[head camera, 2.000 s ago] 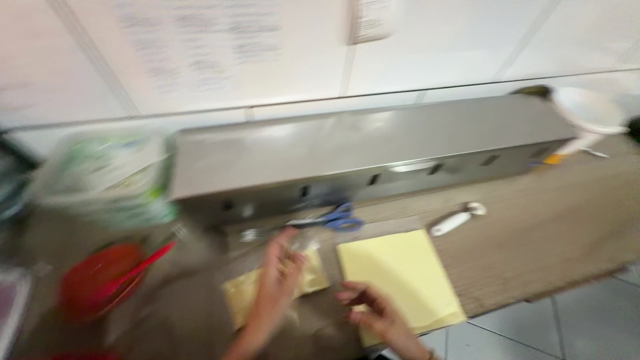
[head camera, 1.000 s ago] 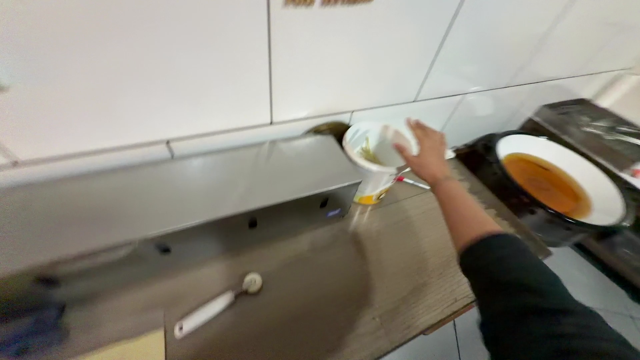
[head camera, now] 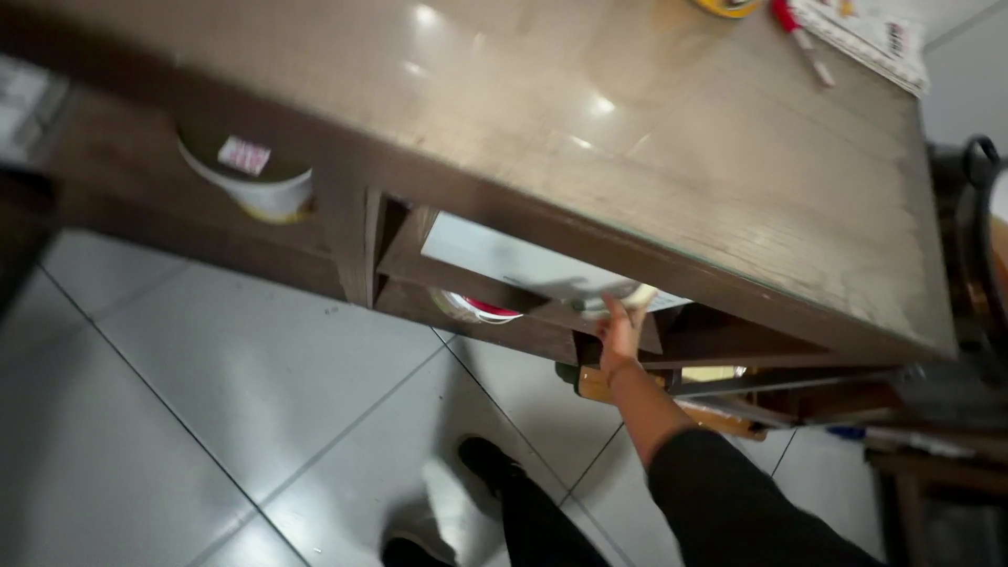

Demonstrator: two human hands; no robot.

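My right hand [head camera: 622, 331] reaches to a shelf under the wooden table [head camera: 504, 134]. Its fingers are at a pale, blurred object [head camera: 639, 298] in front of a white panel [head camera: 504, 252]; whether they grip it cannot be made out. Below that panel, on a lower shelf, a round white container with red in it [head camera: 484, 309] shows in part. My left hand is out of view.
A white tub [head camera: 272, 193] stands on the shelf at left. A red-and-white pen [head camera: 803, 43] and a printed packet [head camera: 866, 43] lie on the tabletop. The table's corner juts out at right, near a dark pan [head camera: 976, 236]. Tiled floor [head camera: 236, 378] and my feet are below.
The view has swung down to the table's front and the floor. My right hand, over the white tub on the table one second ago, is now at the shelf beneath the tabletop.
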